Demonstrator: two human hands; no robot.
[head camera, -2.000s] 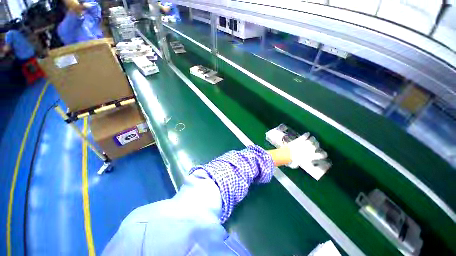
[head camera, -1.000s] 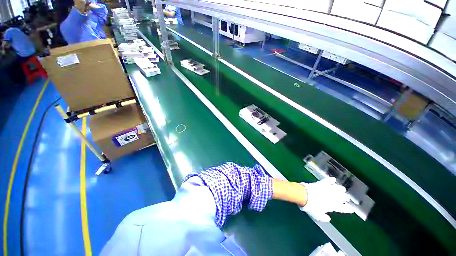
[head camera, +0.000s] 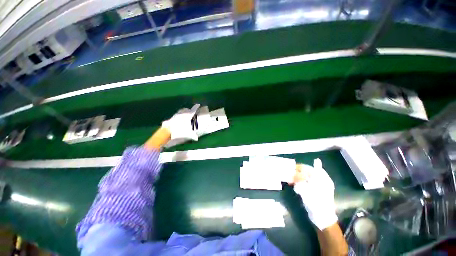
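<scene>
My left hand [head camera: 181,127], in a white glove, is on the left part of a product pack [head camera: 212,121] on the green belt and covers that part. Its fingers appear closed on the pack. My right hand [head camera: 317,195], also gloved, has its fingertips at the right edge of the upper pile of white sheets [head camera: 265,173] on the bench. Its thumb points up, apart from the fingers; whether it grips a sheet is unclear. A second pile of white sheets [head camera: 258,213] lies nearer my body.
More packs lie on the belt at left [head camera: 91,129] and right [head camera: 395,98]. A thick white stack [head camera: 364,162] stands right of my right hand, beside heaped clear packs [head camera: 412,155]. One clear pack with a round disc [head camera: 365,230] lies near. A pale rail [head camera: 240,151] separates belt and bench.
The view has swung right and down onto the bench. My right hand, the sheet piles and the clear packs have come into view. My left hand is still at a pack on the belt.
</scene>
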